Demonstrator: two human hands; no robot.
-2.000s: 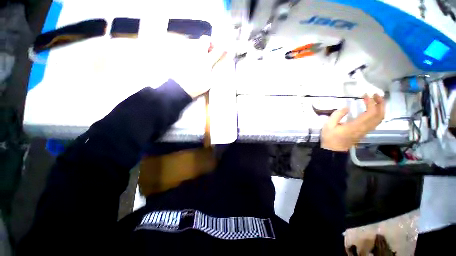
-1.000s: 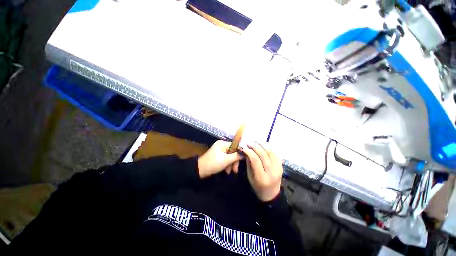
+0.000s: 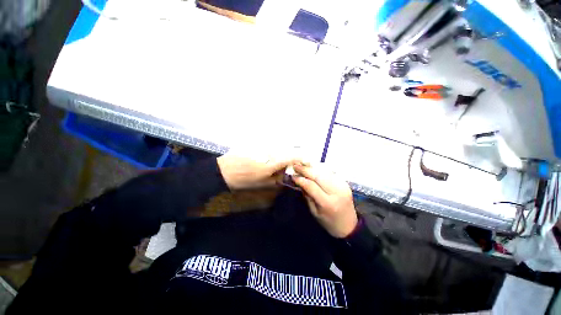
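Note:
My left hand (image 3: 251,171) and my right hand (image 3: 329,198) meet at the table's front edge, fingertips together. Between the fingertips is a small dark and pale piece (image 3: 289,179), mostly hidden by the fingers. A dark piece with rounded corners (image 3: 309,24) lies near the sewing machine's foot (image 3: 351,72). Another dark piece with a tan edge (image 3: 234,7) lies left of it, cut off by the top of the picture. The white sewing machine (image 3: 523,104) stands at the right.
Orange-handled snips (image 3: 429,92) lie under the machine arm. A brown curved item (image 3: 432,171) with a dark cord lies near the front edge, right of my hands. A blue basket (image 3: 114,143) is below the table's left edge. Tan material (image 3: 237,202) is on the lap.
The tan folded piece upright in my left fingers a second ago no longer shows. My fingertips are now closer together. The view has shifted; two seconds ago my hands were apart over the table.

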